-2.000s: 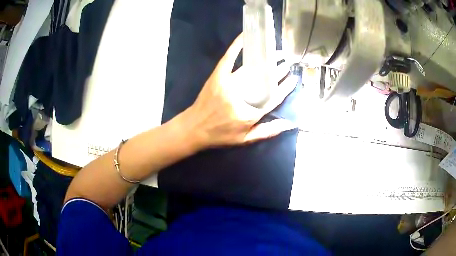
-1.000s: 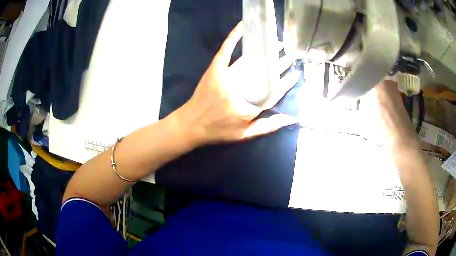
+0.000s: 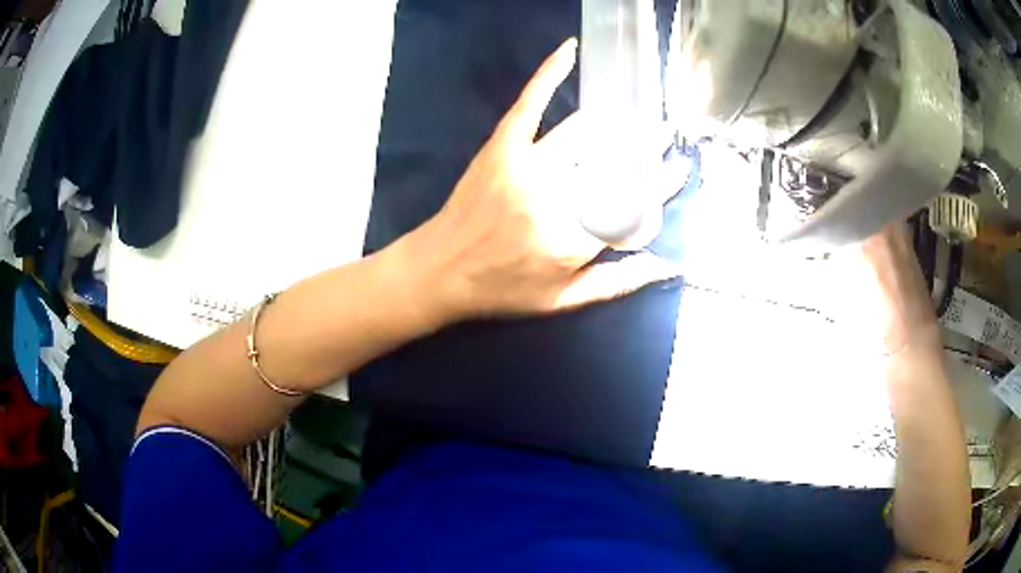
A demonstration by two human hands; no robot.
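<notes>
A large dark cloth panel lies on the white machine table, its right edge under the bright glare below the machine head. My left hand lies spread on the panel, palm down, fingers towards the needle area; a pale upright machine part hides some of the fingers. My right hand is right of the needle area, partly behind the off-white machine head and washed out by glare. Its fingers and anything in them cannot be made out.
Dark cut pieces hang over the table's left side. A knurled knob is at the machine's right. A printed white label and a paper sheet lie at the far right. Ruler marks run along the table's front edge.
My right arm has come in from the lower right and its hand has reached up beside the machine head. My left hand stays on the panel. The view has shifted slightly.
</notes>
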